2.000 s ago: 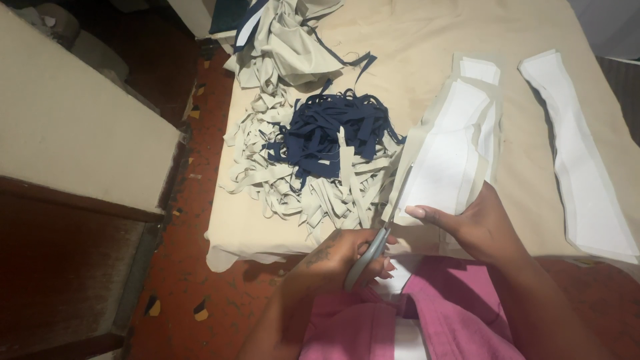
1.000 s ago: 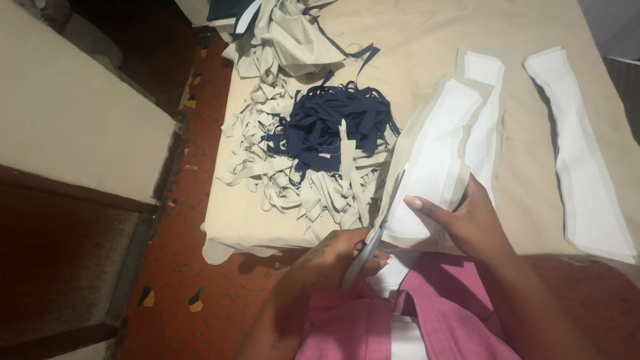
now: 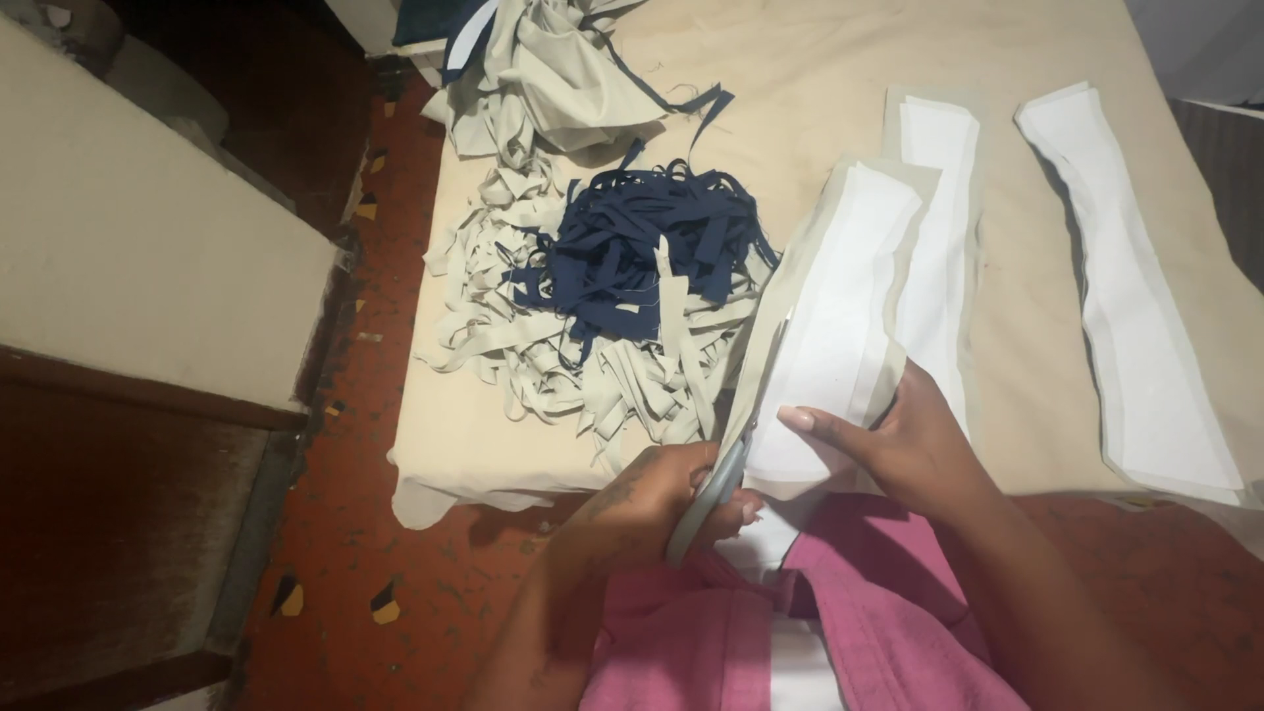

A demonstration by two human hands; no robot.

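My left hand [image 3: 696,494] is shut on grey-handled scissors [image 3: 719,492], whose blades lie along the left edge of a beige fabric piece backed with a white panel [image 3: 829,326]. A narrow beige strip of that fabric stands to the left of the blades. My right hand [image 3: 908,434] grips the lower right part of the piece, thumb on the white face and the other fingers hidden behind it. Behind it lies a second white-and-beige piece [image 3: 938,217]. Farther right, another stack of such pieces [image 3: 1136,296] rests on the cloth-covered table.
A heap of navy fabric strips [image 3: 662,247] lies on beige offcuts [image 3: 523,346] at the table's left side. Crumpled beige cloth [image 3: 563,79] lies beyond them. The cloth-covered table [image 3: 1037,415] has its near edge by my lap. A wall [image 3: 148,227] stands at the left.
The scissors' blades showed apart along the fabric edge two seconds ago; now they are mostly hidden by the fabric. The held piece has tilted, and the strip at its left stands out wider.
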